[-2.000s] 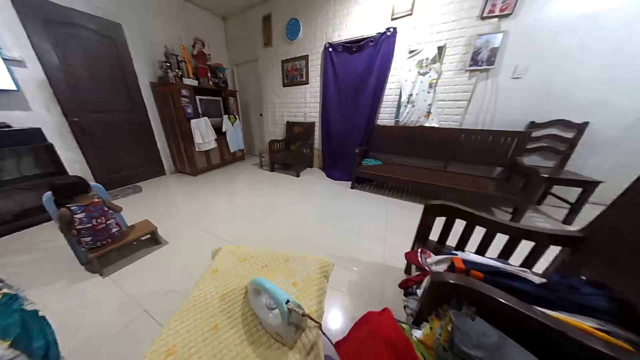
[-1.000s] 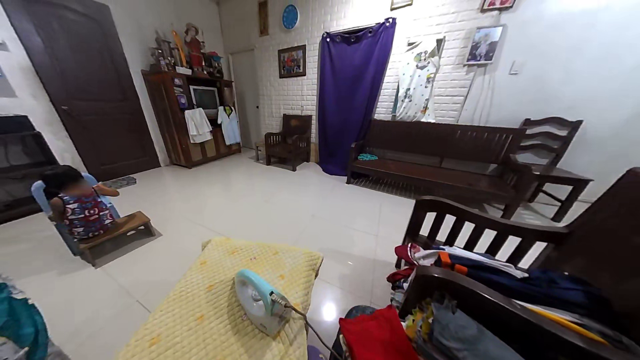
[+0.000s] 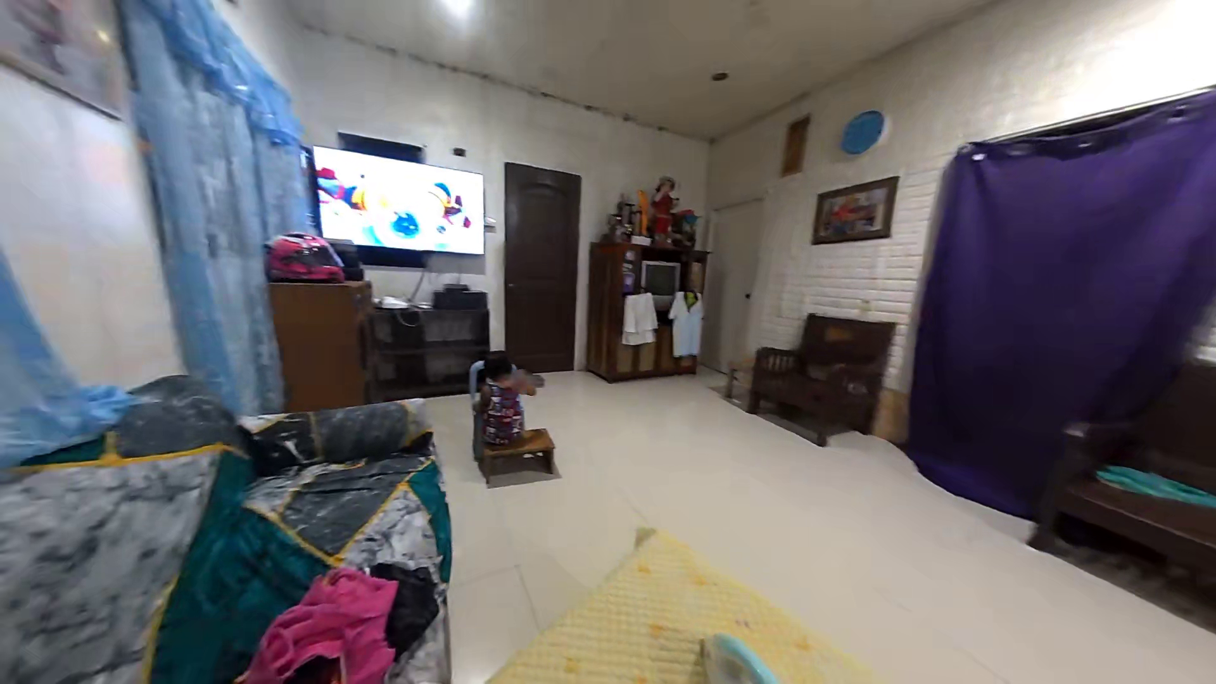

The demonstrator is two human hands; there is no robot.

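Neither my left hand nor my right hand shows in the head view, so what they hold is hidden. A yellow quilted cloth (image 3: 655, 608) with a faint pattern lies at the bottom centre. On its near part rests a clothes iron (image 3: 736, 660), pale with a light blue rim, cut off by the bottom edge. To the left, a pink garment (image 3: 332, 622) and a black one (image 3: 410, 603) lie on a sofa (image 3: 209, 560) with a grey, green and yellow cover.
A person (image 3: 503, 404) sits by a small wooden bench (image 3: 520, 448). Beyond stand a low dark shelf (image 3: 427, 356), a lit television (image 3: 399, 204) and a wooden cabinet (image 3: 608, 304). A wooden armchair (image 3: 822, 375) and a purple curtain (image 3: 1054, 313) are to the right.
The view has swung left and up. The sofa's garments and the television are now in view, while the clothes-laden wooden armchair at the right has left it.
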